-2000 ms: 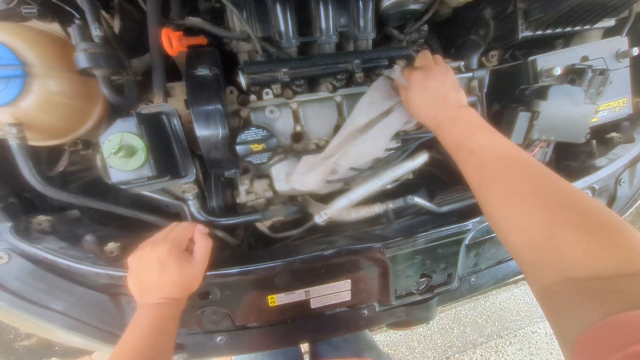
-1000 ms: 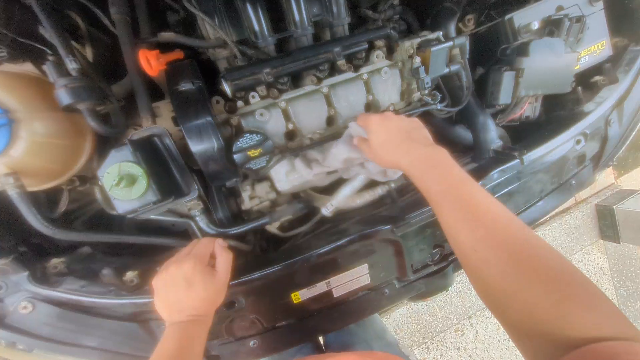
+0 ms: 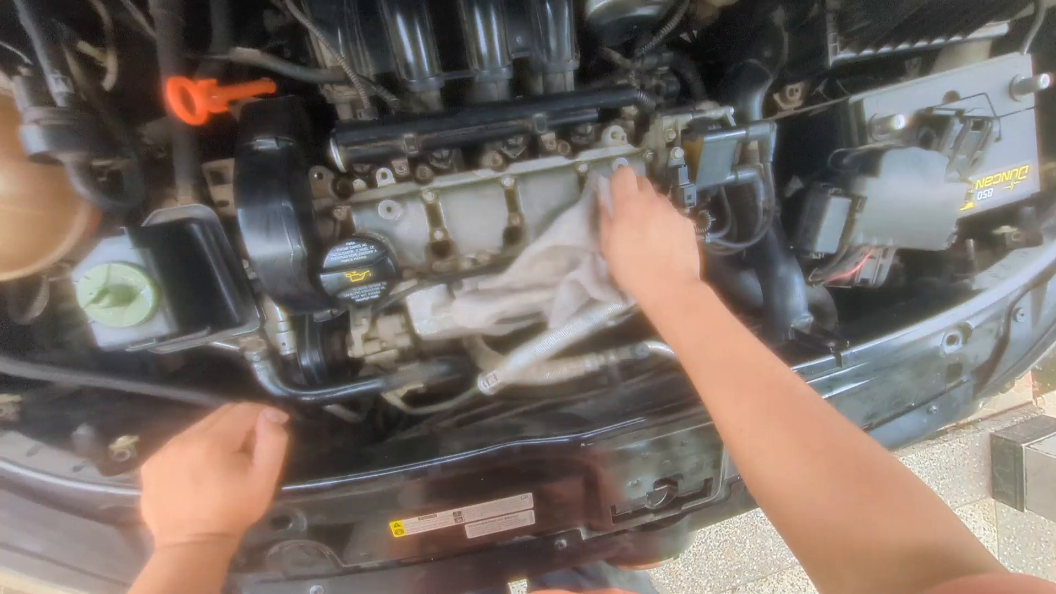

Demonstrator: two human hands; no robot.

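Observation:
My right hand (image 3: pixel 648 235) grips one end of a pale grey cloth (image 3: pixel 544 272) against the right part of the metal engine cover (image 3: pixel 470 214). The cloth trails down and left, over the front of the engine. Left of it is the black oil filler cap (image 3: pixel 357 271), in place and bearing writing. My left hand (image 3: pixel 216 474) rests with curled fingers at the front edge of the engine bay; nothing shows in it, though the undersides of its fingers are hidden. A black rail (image 3: pixel 487 124) runs behind the cover.
An orange dipstick handle (image 3: pixel 198 99) stands back left. Near it are a black belt cover (image 3: pixel 276 198), a reservoir with a green cap (image 3: pixel 117 294) and a tan tank (image 3: pixel 37 198). A Duncan battery (image 3: pixel 998 148) is at right. The front crossmember (image 3: pixel 577 462) runs along the near side.
My right hand, gripping the cloth, has moved over the engine cover, first toward the near side and then back up onto its right part. The left hand stays near the front edge. The view has shifted.

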